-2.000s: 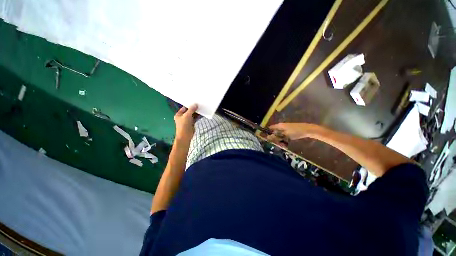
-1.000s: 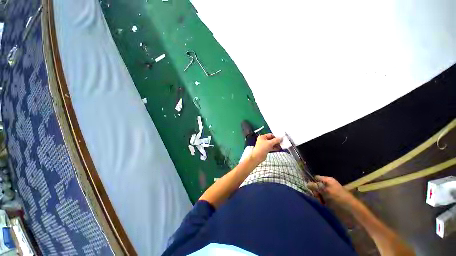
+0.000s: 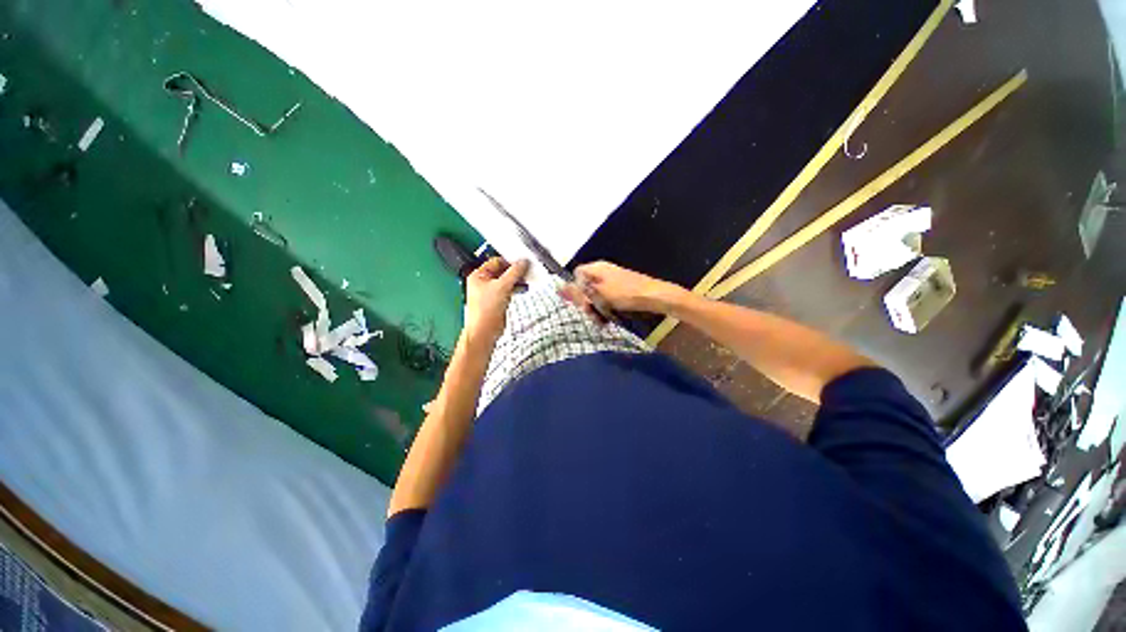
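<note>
A large white sheet [image 3: 494, 99] covers the table at the top, its near corner close to my body. Black fabric [image 3: 704, 161] lies along its right side. My right hand [image 3: 605, 289] holds the tailor's shears [image 3: 527, 235] by the handles, and the long blades point up and left over the sheet's near left edge. Whether the blades are parted is hard to tell. My left hand [image 3: 493, 279] pinches the white edge or a narrow white strip just left of the shears; the exact piece is small and unclear.
Two yellow yardsticks [image 3: 830, 146] lie on the brown table [image 3: 790, 296] beside a white box [image 3: 884, 241] and a smaller box [image 3: 920, 295]. White scraps [image 3: 338, 337] and a bent wire or cord [image 3: 235, 111] lie on the green floor. Blue cloth [image 3: 185, 407] is at lower left.
The view has swung back towards the yardsticks. The shears now lie further up along the sheet's left edge, with my right hand nearer my left.
</note>
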